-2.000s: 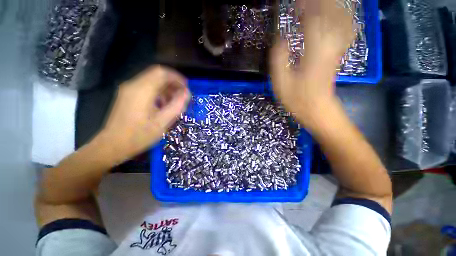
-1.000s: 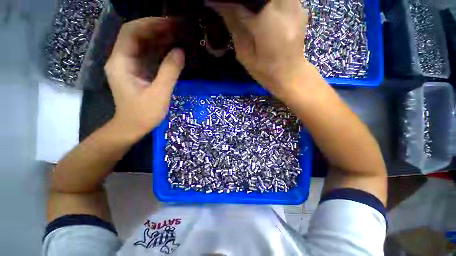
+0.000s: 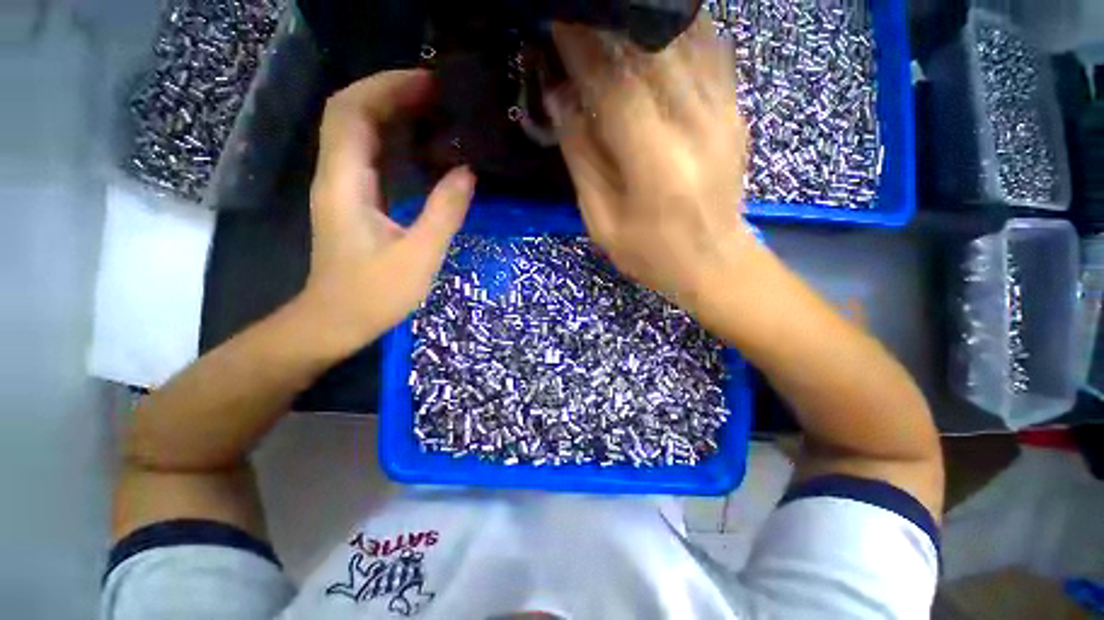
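The near blue tray [image 3: 563, 475] lies against my body, heaped with short silver metal cylinders [image 3: 569, 375]. The dark machine bed [image 3: 484, 133] is beyond it, with a few tiny rings on top and a small rounded light metal piece [image 3: 533, 112] at its middle. My left hand [image 3: 381, 224] is at the bed's left side, thumb and fingers apart, with nothing seen in it. My right hand [image 3: 654, 151] is over the bed's right side beside the rounded piece. It is blurred and its fingertips are partly hidden, so I cannot tell whether it holds a part.
A dark machine part [image 3: 660, 18] overhangs my right hand. The far blue tray [image 3: 896, 121] holds more cylinders. Clear bins with small metal parts stand at the left [image 3: 242, 115] and right [image 3: 1059, 321]. A white sheet [image 3: 151, 291] lies at left.
My right hand has come from over the far blue tray to the middle of the bed. My left hand has moved from the near tray's corner to the bed's left side and opened wider.
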